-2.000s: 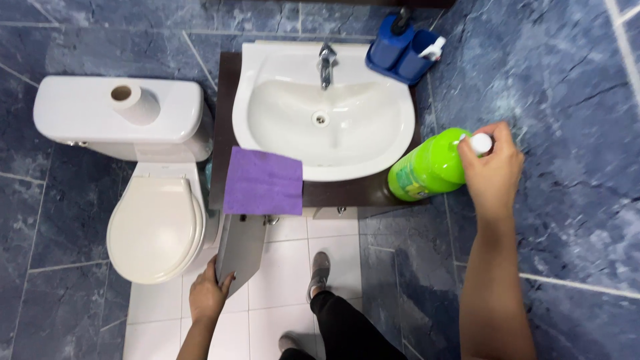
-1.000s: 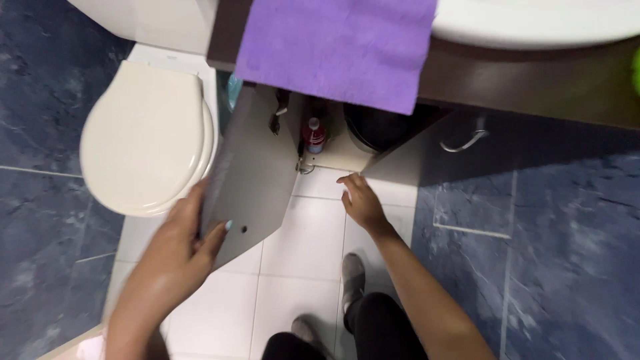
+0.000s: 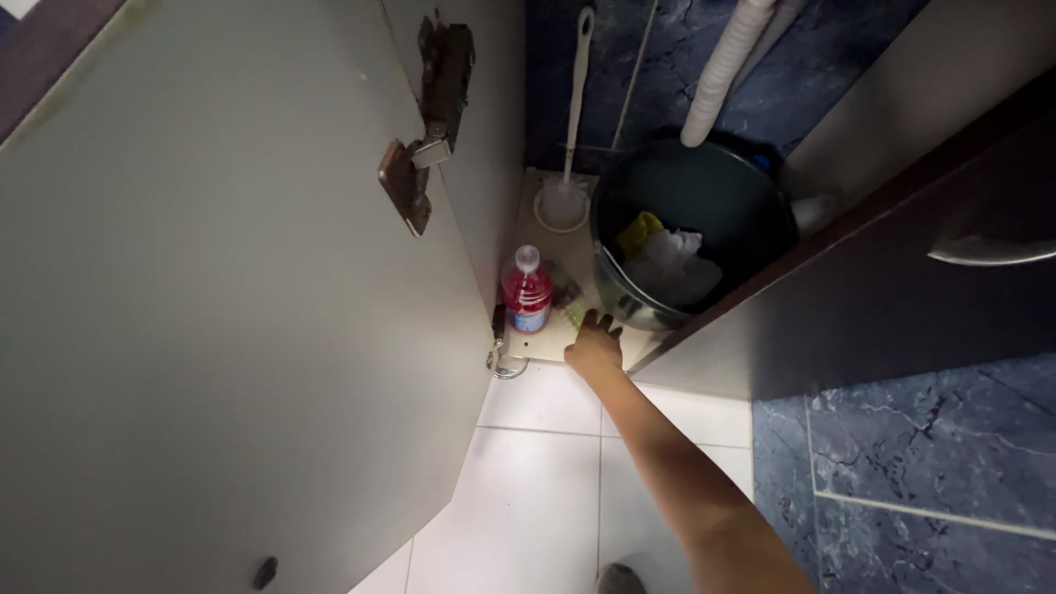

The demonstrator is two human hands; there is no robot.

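My right hand reaches into the cabinet under the sink, its fingers beside a small green brush-like item on the cabinet floor; whether they touch it or hold anything, I cannot tell. To the hand's left stands a clear plastic bottle of red liquid with a white cap. Just behind the hand is a dark bucket holding crumpled white plastic and something yellow. A white toilet brush stands upright in its holder at the back. My left hand is out of view.
The open grey cabinet door fills the left side, with a rusty hinge near its top. At right is the other, dark door with a metal handle. A white corrugated drain pipe comes down above the bucket.
My right hand let go of the green bottle by the sink, came down, and has now moved into the cabinet. My left hand, earlier on the door's edge, has left view. The view is much closer in.
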